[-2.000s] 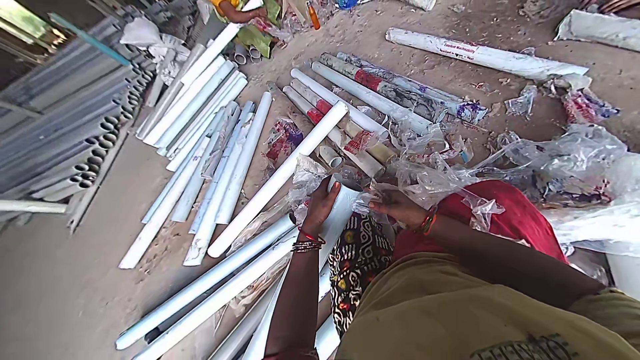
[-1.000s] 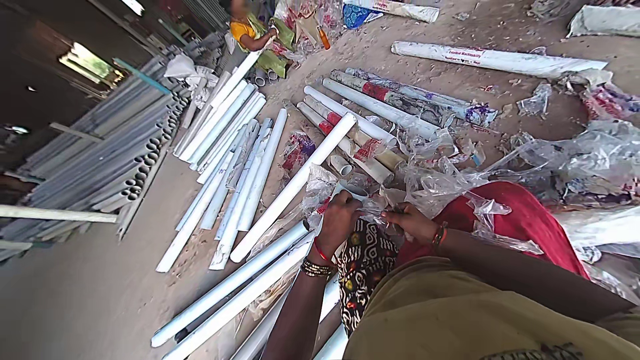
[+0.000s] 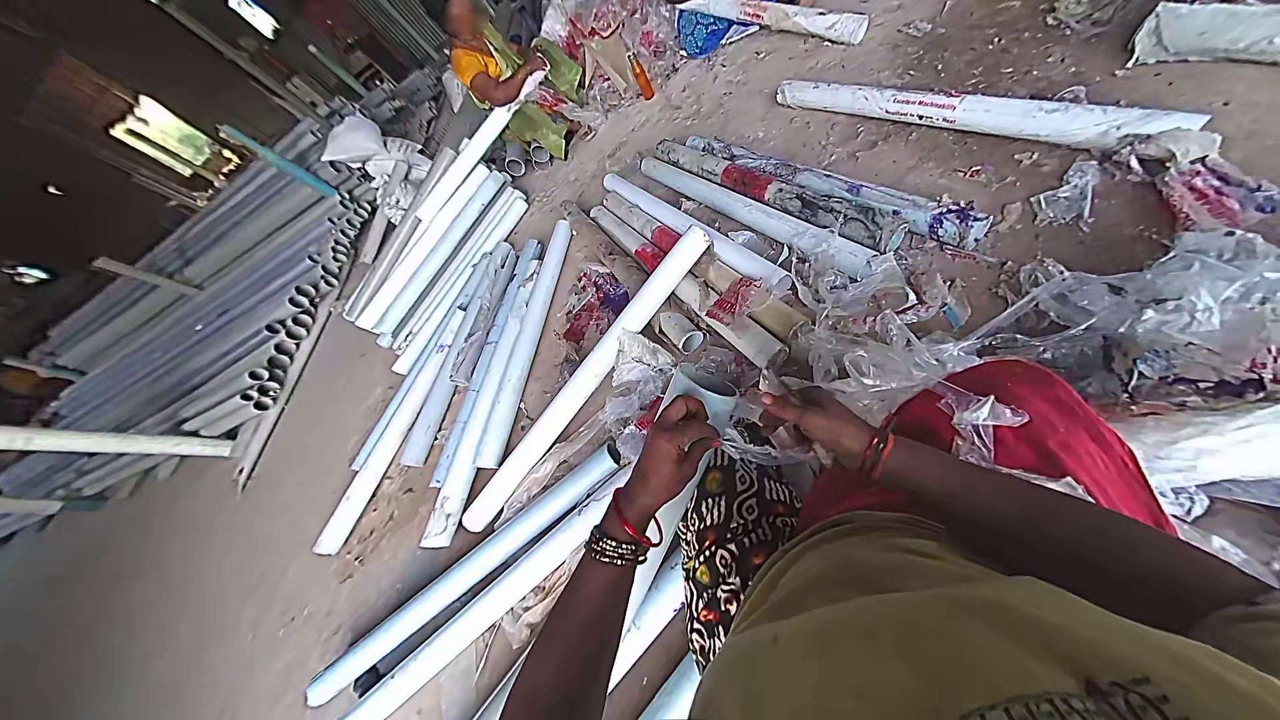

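Note:
My left hand [image 3: 672, 450] has its fingers closed on clear plastic film beside the open end of a pale plastic pipe [image 3: 700, 388], which slants down past the patterned cloth on my lap. Opposite it, my right hand [image 3: 818, 420] pinches another part of the crumpled plastic film [image 3: 850, 350]. The film stretches between both hands and spreads over to the right. A long white pipe [image 3: 590, 375] lies diagonally just beyond my left hand.
Pale pipes [image 3: 490, 350] lie in groups at the left and in front. Wrapped pipes [image 3: 790, 190] rest farther out. Grey pipes [image 3: 180, 300] are stacked at far left. Another person [image 3: 490, 75] sits at the top, holding a white pipe. Loose plastic [image 3: 1150, 290] covers ground at right.
My hands have moved from the pipe's mouth, the left one now lower along its side. The view has shifted so that more of the other person shows.

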